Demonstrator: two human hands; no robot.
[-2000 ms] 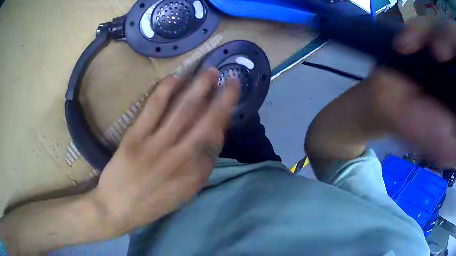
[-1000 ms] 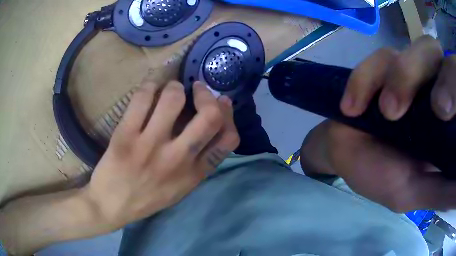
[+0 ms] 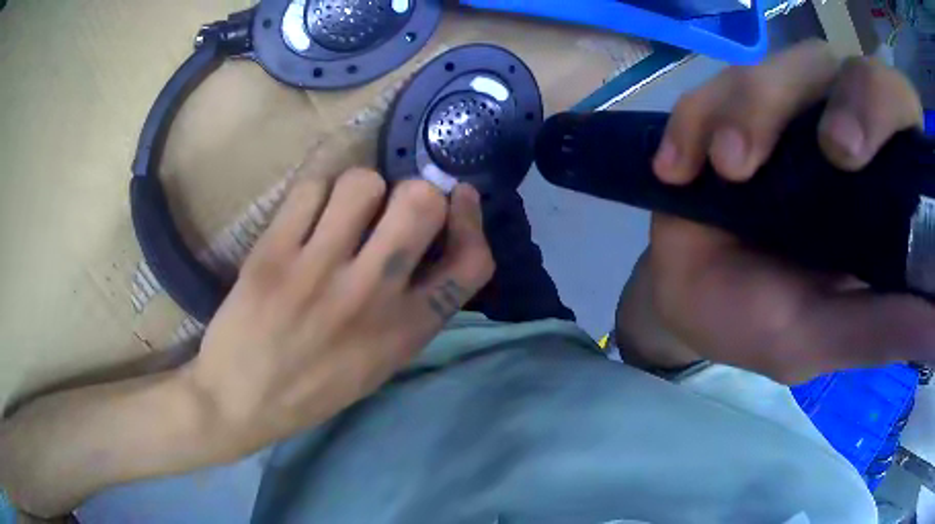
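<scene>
The headset lies on the cardboard sheet, its curved headband [image 3: 165, 194] at the left. The near ear cup [image 3: 406, 115] faces up with its shiny perforated grille and two white inserts. My left hand [image 3: 343, 276] rests at the cup's lower left edge, fingers bent, thumb and index finger close together; they seem to hold the cup's rim. My right hand [image 3: 759, 194] grips the black electric screwdriver [image 3: 615, 154], its front end at the cup's right rim. The bit is hidden. The other ear cup [image 3: 343, 72] lies at the top, cut off by the frame.
The cardboard sheet [image 3: 62, 205] covers the table. A blue tray [image 3: 656, 33] stands at the far edge. Grey floor [image 3: 595, 230] shows between table and right arm. A blue crate [image 3: 861, 409] stands at the lower right. My clothed lap lies below.
My right hand has brought the screwdriver from the upper right to the near cup's right rim. My left hand has moved from over the grille to the cup's lower edge.
</scene>
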